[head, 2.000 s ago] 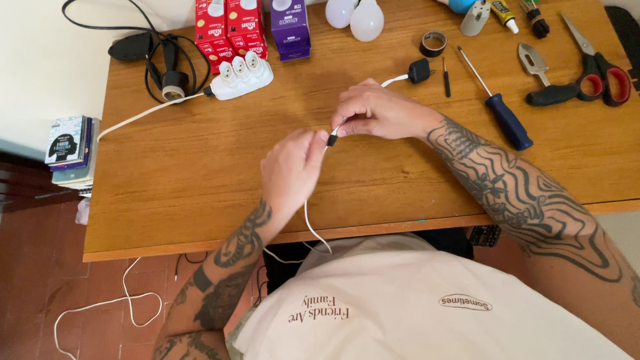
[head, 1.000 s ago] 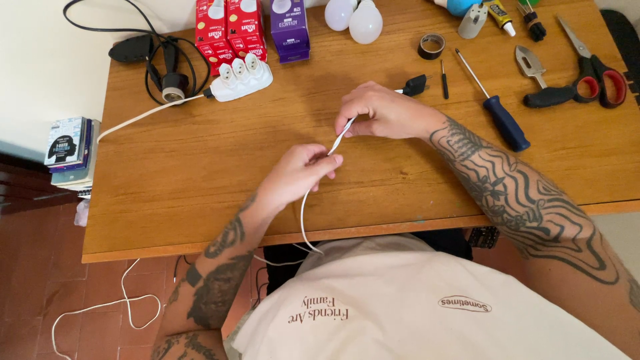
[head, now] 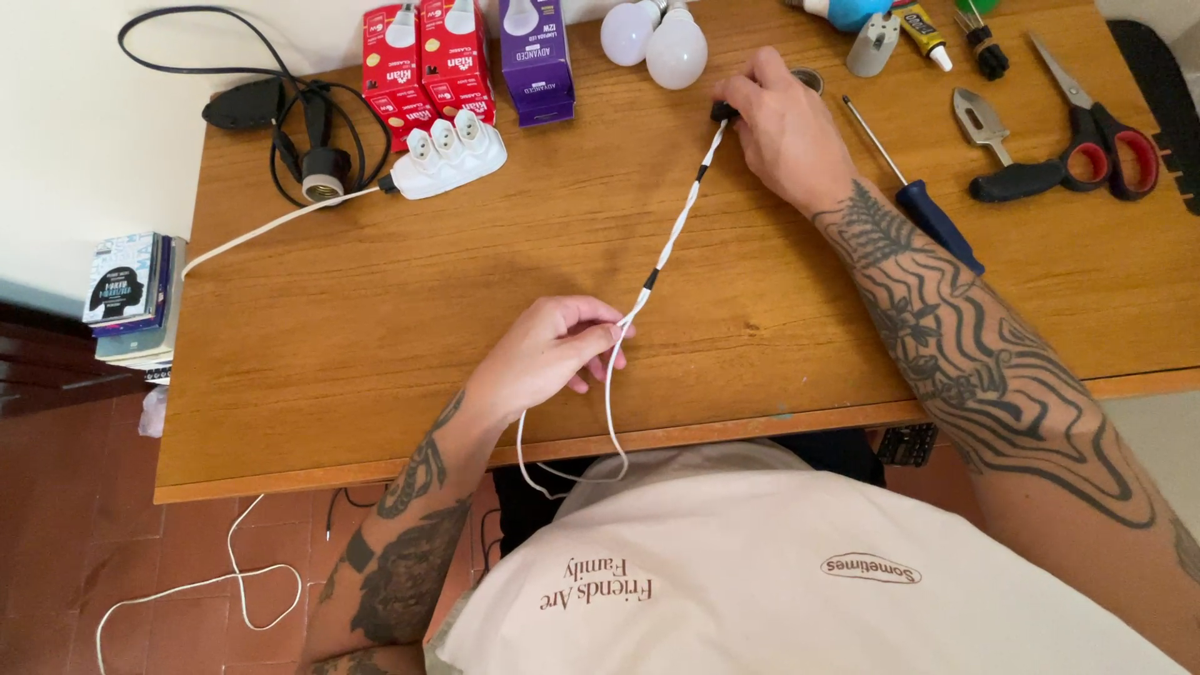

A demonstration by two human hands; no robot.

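A white twisted electrical cord (head: 668,238), with two bands of black tape on it, stretches between my hands above the wooden table. My left hand (head: 553,354) pinches it at its lower part, where it divides into two loose strands that hang over the table's front edge. At the upper end, my right hand (head: 780,127) grips a small black connector (head: 723,111), partly hidden by the fingers. A roll of tape (head: 807,81) lies just behind the right hand, mostly covered by it.
A white power strip (head: 450,161), bulb boxes (head: 453,58), a black cable with a lamp socket (head: 324,173) and two bulbs (head: 676,49) stand at the back. A screwdriver (head: 923,211), a small trowel-like blade tool (head: 1008,169) and scissors (head: 1106,141) lie right. The table's front edge (head: 328,474) borders my lap.
My right hand has moved up and away to the black connector, and my left hand has shifted down the cord. The cord between them is now stretched out, showing its black bands.
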